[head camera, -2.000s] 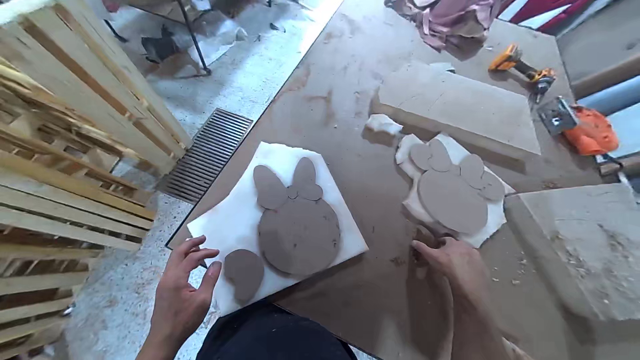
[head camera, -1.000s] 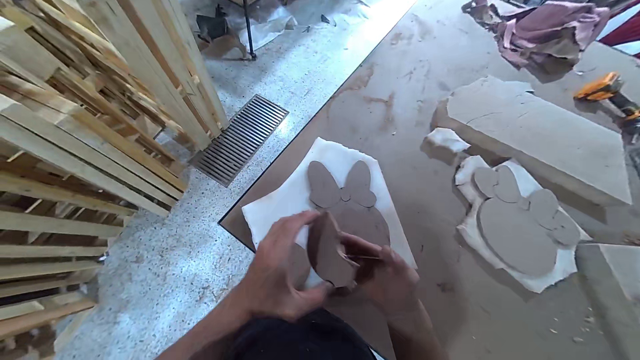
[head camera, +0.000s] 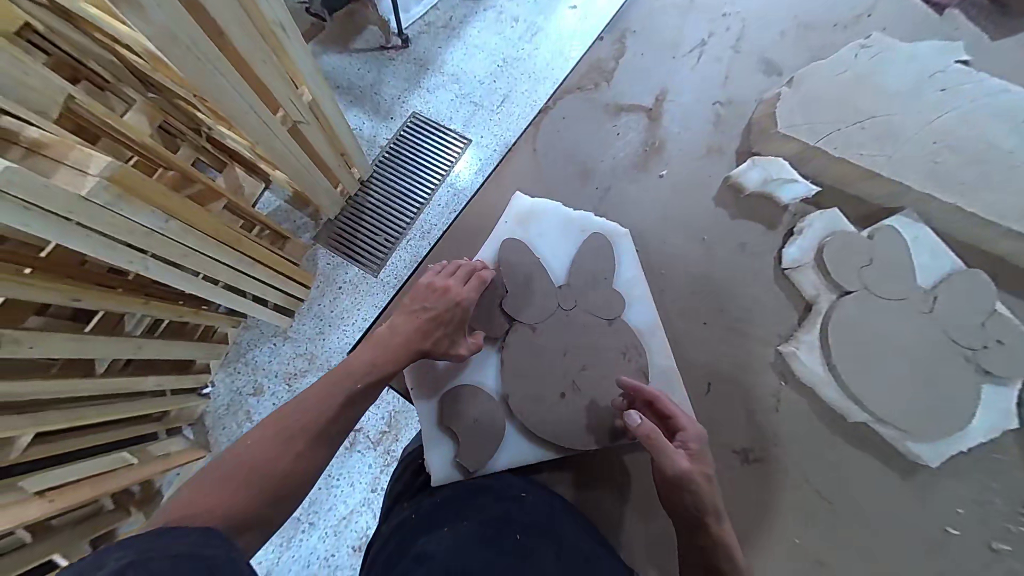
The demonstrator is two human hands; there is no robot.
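Observation:
A white foam sheet (head camera: 552,210) lies at the near table edge with flat grey-brown clay cutouts on it: a large round piece (head camera: 564,376), a bow-like shape (head camera: 528,284) above it and a small curved piece (head camera: 476,424) at lower left. My left hand (head camera: 444,312) is on another clay piece (head camera: 490,308), which touches the bow's left side; the fingers partly hide it. My right hand (head camera: 660,432) hovers by the round piece's lower right edge, fingers curled. Whether something thin is between its fingertips is unclear.
On the right, a similar clay figure (head camera: 896,360) rests on white foam. Behind it are a foam scrap (head camera: 772,180) and a thick pale slab (head camera: 904,120). Stacked wooden frames (head camera: 144,232) stand at left, beside a metal floor grate (head camera: 396,192).
The clay piece held up between both hands a second ago is now down beside the bow, under my left hand. My right hand has moved apart to the right.

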